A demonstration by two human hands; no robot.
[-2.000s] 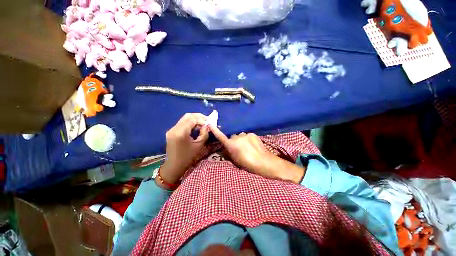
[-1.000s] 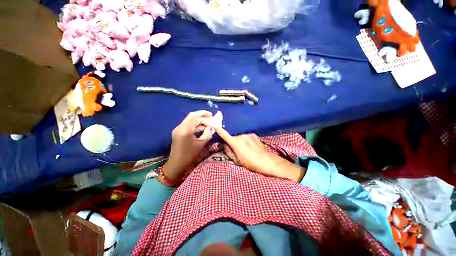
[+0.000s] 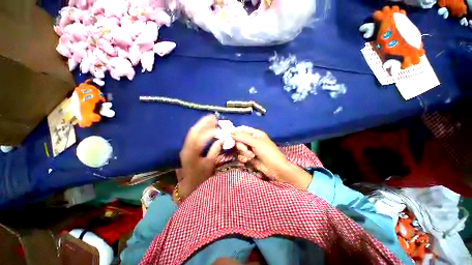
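A small plush piece, white under the glare, is held between my two hands over the lap, at the table's front edge. My left hand is slightly blurred, with its fingers at the piece's left side. My right hand pinches the piece from the right with thumb and fingers. A needle or thread is too fine to see. A speckled beige-grey cord lies flat on the blue cloth just beyond my hands, its right end doubled.
Heaped pink pieces and a clear plastic bag lie at the back. White stuffing is right of centre. Orange toys rest on cards at left and right. A pale round item and cardboard box are left.
The piece now sits lower and shows larger between my hands. My left fingers have lifted and opened somewhat, and my right fingers have curled around the piece's right side. The view has shifted slightly.
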